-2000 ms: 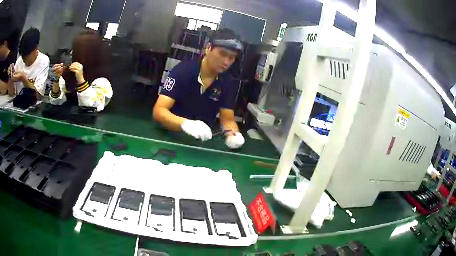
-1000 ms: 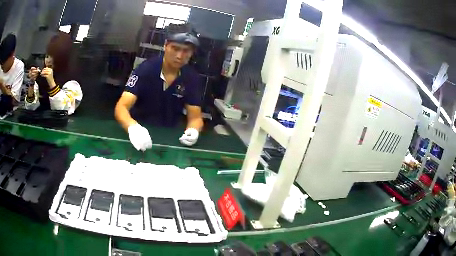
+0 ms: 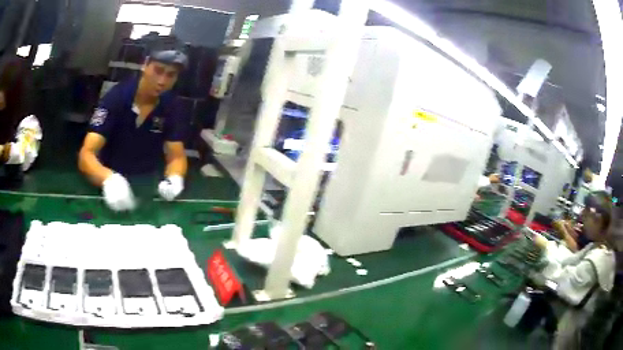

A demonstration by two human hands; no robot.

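Neither of my hands is in the picture. Nearest in front of me, a white blister tray [image 3: 116, 239] lies at the lower left with several dark phone housings [image 3: 138, 284] in its pockets. More dark phone frames [image 3: 294, 335] lie in a row at the bottom edge, partly cut off. A red sign [image 3: 223, 277] stands just right of the white tray. Part of a black blister tray [image 3: 9, 253] shows at the left edge.
A person with white gloves [image 3: 118, 192] sits opposite. A white metal stand [image 3: 300, 184] rises right of the sign, with crumpled white material at its foot. A large white machine [image 3: 403, 143] stands behind. More frames [image 3: 461, 287] lie along the green belt, with another person [image 3: 580, 273] at the right.
The view has swung to the right, so the trays and stand sit further left. The person at the right has come into view. The opposite worker's gloved hands have moved apart.
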